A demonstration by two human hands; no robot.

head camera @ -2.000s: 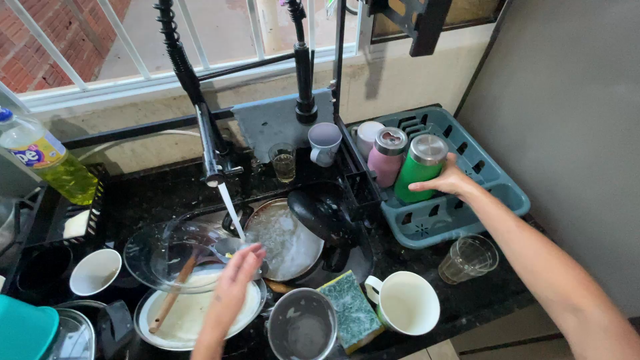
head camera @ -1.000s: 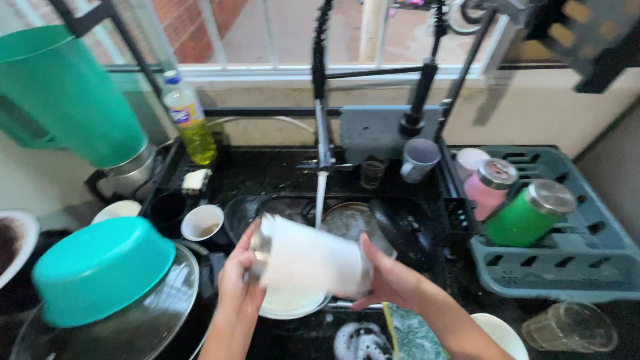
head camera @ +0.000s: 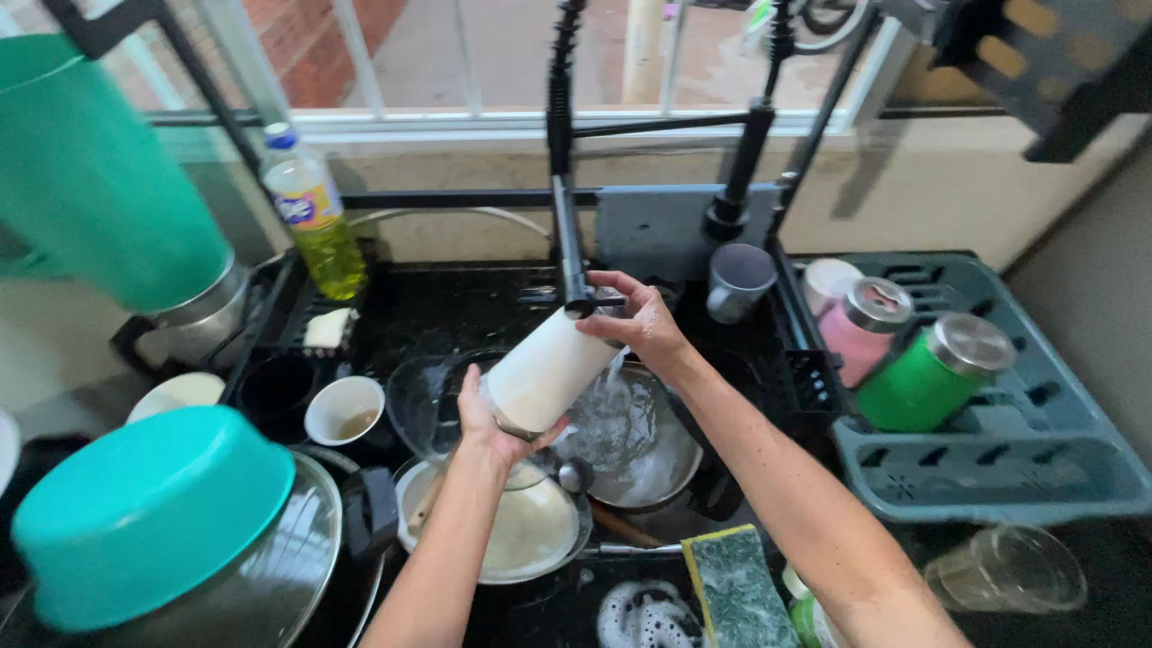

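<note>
A white cylindrical metal bottle is held tilted in both hands beneath the black spring faucet. My left hand cups its lower end, while my right hand grips the upper end near the spout. Water runs beside the bottle into a metal pan in the sink. Below my left hand lies a white bowl with cloudy liquid, beside a clear glass bowl. A green and yellow sponge rests on the front edge, next to suds.
At right, a grey-blue dish rack holds a green bottle and a pink bottle; clear glasses lie before it. A turquoise basin sits on a glass lid at left. A grey mug and detergent bottle stand behind.
My right hand has left the green bottle in the rack. Both hands took hold of the white bottle, which has moved from in front of the faucet to beneath it and is tilted more steeply.
</note>
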